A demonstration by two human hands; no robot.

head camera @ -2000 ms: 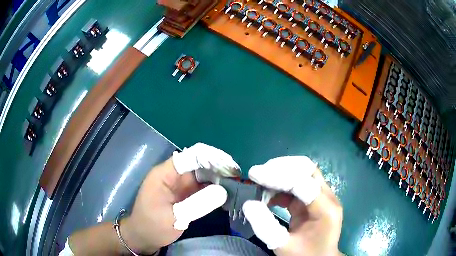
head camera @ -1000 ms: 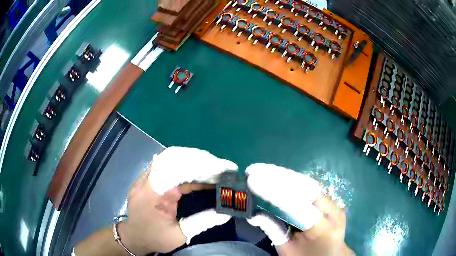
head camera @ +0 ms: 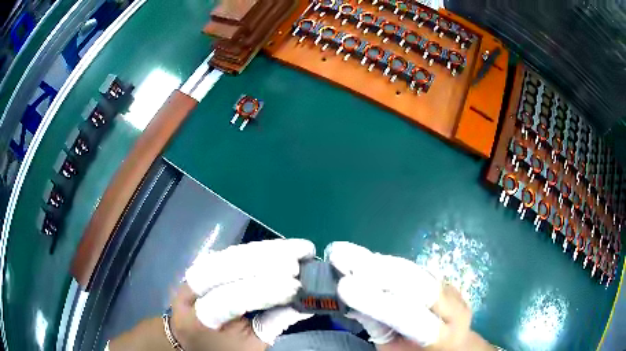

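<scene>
A closed dark grey inductor [head camera: 319,282] is held between both hands at the bottom centre, low in front of me. Orange copper shows in its lower side window. My left hand [head camera: 250,284], with white covers on the fingers, grips its left side. My right hand [head camera: 391,288], covered the same way, grips its right side. The legs of the held part are hidden. A single coil-loaded core [head camera: 247,107] lies on the green bench top, its orange ring facing up and two silver legs pointing down-left.
An orange fixture board [head camera: 425,113] holds rows of coil-loaded cores. A brown carrier board [head camera: 502,147] full of cores stands at right. Stacked brown strips [head camera: 240,34] lie at top. A brown strip [head camera: 134,182] lies left, beside a row of assembled inductors [head camera: 81,145]. Ribbed clear trays [head camera: 549,41] stand behind.
The held inductor has tilted, so its copper window, facing me a second ago, is now seen low on its edge. Both hands have moved closer together around it. The view has shifted slightly.
</scene>
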